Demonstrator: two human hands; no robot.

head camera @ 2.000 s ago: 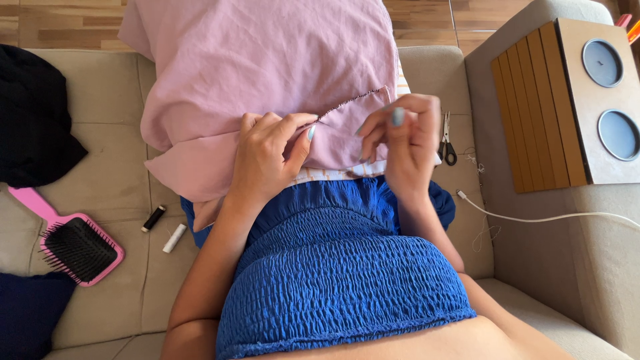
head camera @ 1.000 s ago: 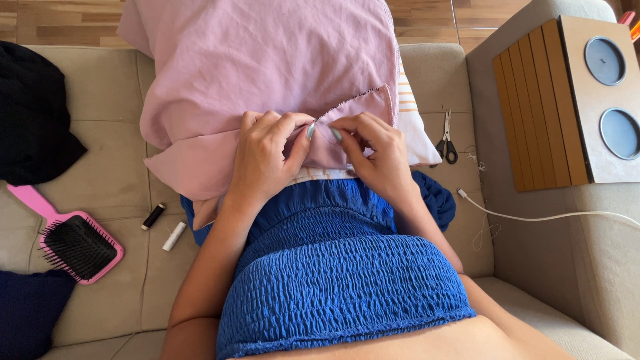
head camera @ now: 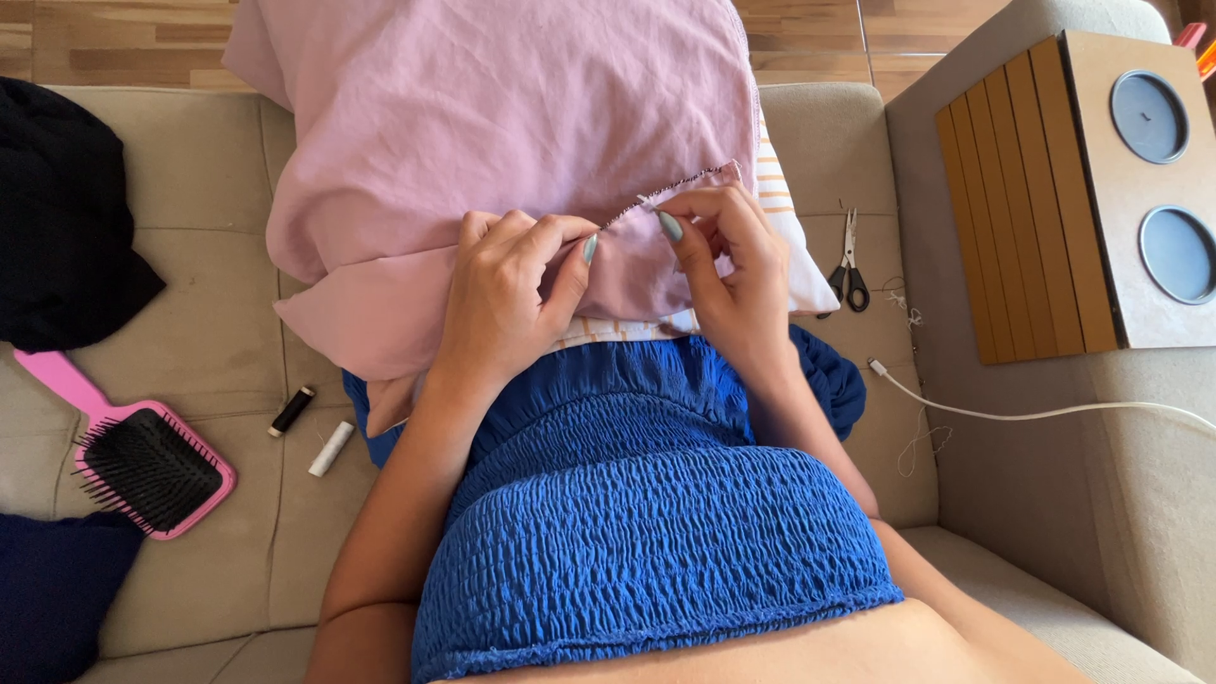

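Pink fabric (head camera: 532, 104) lies over my lap on top of a white cloth with orange stripes (head camera: 798, 256). Dark stitches run along its folded edge. My left hand (head camera: 518, 285) pinches that edge between thumb and fingertips. To the right of it, my right hand (head camera: 727, 256) is closed at the stitched edge near the fabric's corner, thumb and forefinger together. A small whitish bit shows at those fingertips; whether it is a needle, thread or cloth I cannot tell.
Black-handled scissors (head camera: 849, 271), loose thread (head camera: 912, 309) and a white cable (head camera: 997, 414) lie at the right, by a wooden armrest tray (head camera: 1092, 190). At the left are a black thread spool (head camera: 291, 411), a white spool (head camera: 331, 448), a pink hairbrush (head camera: 157, 470) and dark cloth (head camera: 57, 218).
My right hand was raised off the fabric, then came down beside my left hand, and now sits farther right along the stitched edge. My left hand has kept its pinch.
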